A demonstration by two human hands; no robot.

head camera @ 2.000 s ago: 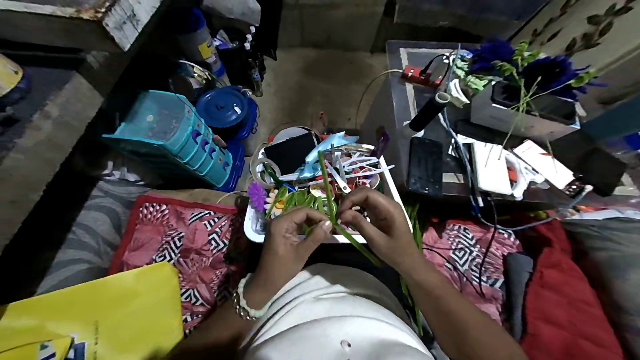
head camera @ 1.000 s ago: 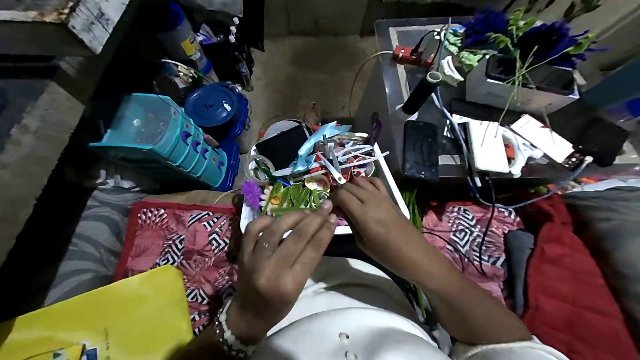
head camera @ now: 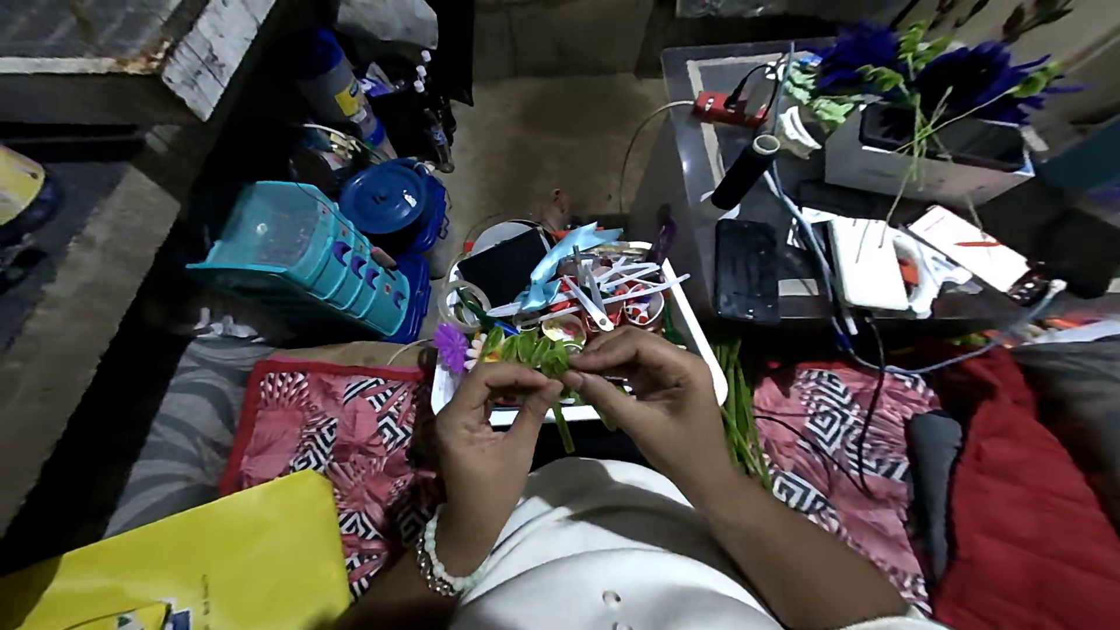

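Observation:
Between my two hands, over the near edge of a white tray [head camera: 715,376], is a small piece of green leafy material [head camera: 538,352] with a strip hanging down. My left hand [head camera: 494,420] pinches it between thumb and forefinger. From the other side, the fingertips of my right hand [head camera: 652,398] pinch it too. Below them, the tray holds scissors [head camera: 588,304], white plastic sticks [head camera: 647,278], a light blue ribbon [head camera: 564,254], rolls of tape and a purple flower [head camera: 451,347]. Long green stems [head camera: 742,411] lie right of the tray.
A teal drawer unit [head camera: 289,245] and a blue lidded container [head camera: 383,197] stand at the left. On the right, a table [head camera: 691,79] bears a black phone [head camera: 746,271], a red power strip [head camera: 729,108], cables and a box of dark blue flowers [head camera: 932,157]. A yellow bag [head camera: 201,560] lies lower left.
Two seconds ago my hands held a long green stem; one second ago they were lowered over the tray's near edge. Now they are drawn apart slightly, with a leafy green piece between the fingertips.

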